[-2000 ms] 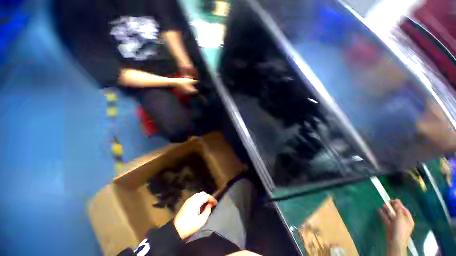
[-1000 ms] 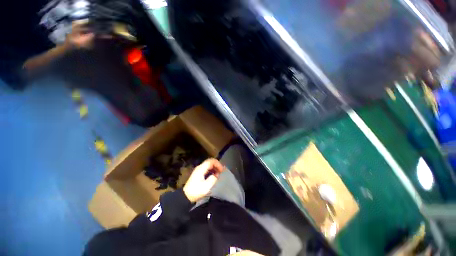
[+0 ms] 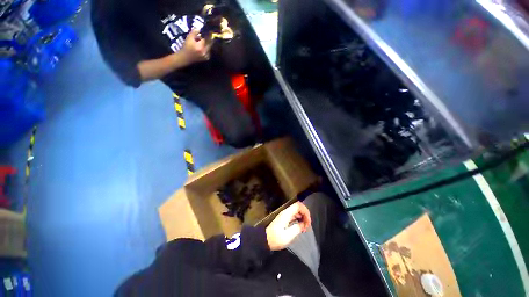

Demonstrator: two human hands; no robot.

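My left hand is over my lap beside the open carton, its fingers curled in. A small dark patch shows between thumb and fingers; I cannot tell whether it is a held piece or a gap. My right hand is not visible. Dark moulded pieces lie in a pile in the deep cardboard carton. On the green bench at the lower right lies a brown-stained cardboard pad with a small round white dish, near the picture's lower edge.
A seated person in black across the carton holds a dark piece with yellowish parts. A red stool is under them. A dark, metal-framed panel stands on the bench. Black-yellow tape marks the blue floor. Blue bags lie upper left.
The view has shifted, so carton, lap and pad sit farther right. My left hand stays curled beside the carton. The hand seen over the bench two seconds ago is gone from view.
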